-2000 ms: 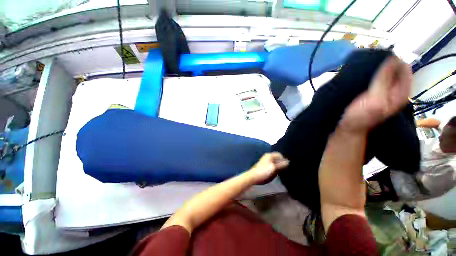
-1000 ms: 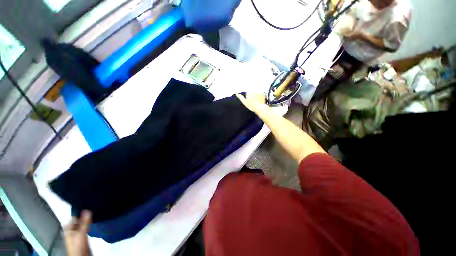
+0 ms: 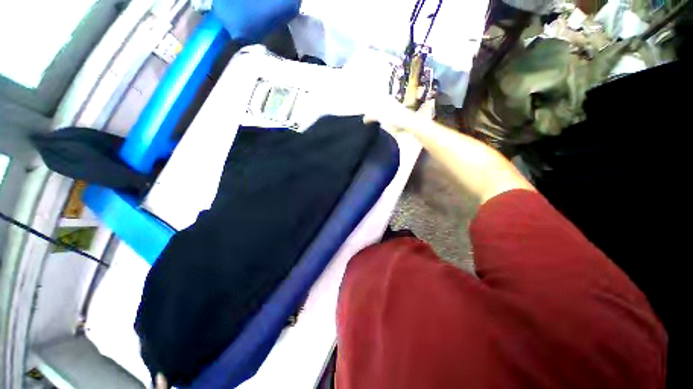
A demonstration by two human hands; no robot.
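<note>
A black garment (image 3: 243,220) lies spread along the long blue padded arm (image 3: 334,205), whose near side and far rounded end show beside the cloth. My right hand (image 3: 391,116) is at the garment's far corner, fingertips on the cloth edge; it is blurred and washed out, but seems to pinch the cloth. Of my left hand only a fingertip (image 3: 161,381) shows at the bottom edge, by the garment's near end; the rest is out of the picture. The steam iron (image 3: 414,82) rests past my right hand at the table's end, its tan handle visible.
The white table (image 3: 190,178) has a silver-framed inset (image 3: 275,102) beyond the garment. Bright blue support bars (image 3: 171,99) stand at the left, with dark cloth (image 3: 91,157) hanging over them. Khaki cloth (image 3: 524,83) is heaped at upper right; a large black mass (image 3: 615,159) lies at the right.
The garment has gone from beside the pad to lying along it. My right hand has moved to its far corner. My left hand has moved to the near end, almost out of view. The view has turned right.
</note>
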